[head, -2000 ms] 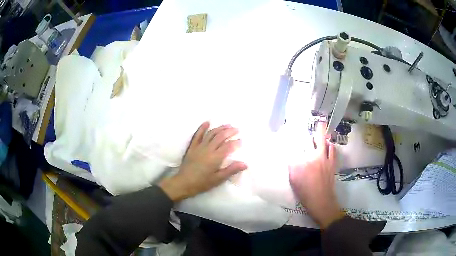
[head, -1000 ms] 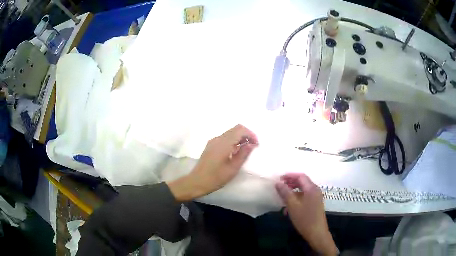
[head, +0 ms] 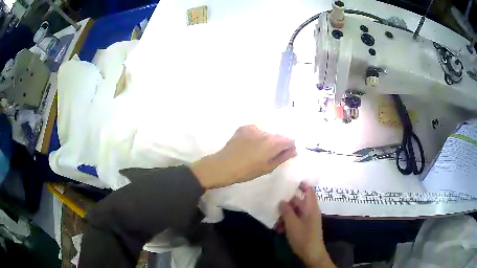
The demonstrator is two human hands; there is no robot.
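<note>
White fabric [head: 172, 120] lies over the table's left and middle and drapes over its front edge; it blends into the white top. My left hand [head: 251, 156] rests on the fabric with its fingers curled down at the piece's right part. My right hand [head: 302, 217] is at the front edge, its fingers closed on the fabric's right edge. The fingertips are partly hidden by cloth and glare. The sewing machine head [head: 361, 57] stands to the right, its presser foot area [head: 339, 111] in bright glare, with no hand at it.
Black-handled scissors [head: 410, 152] and a thin metal tool [head: 324, 151] lie below the head. A lamp [head: 284, 78] hangs left of it. Tan cards lie at the back [head: 197, 15] and on the left fabric [head: 121, 82]. A printed sheet [head: 454, 162] is far right, a blue bin [head: 117, 29] back left.
My right hand has left the needle area and come down to the front edge, onto the fabric's edge. My left hand has moved right. The view has shifted, and the fabric's front part is now bunched.
</note>
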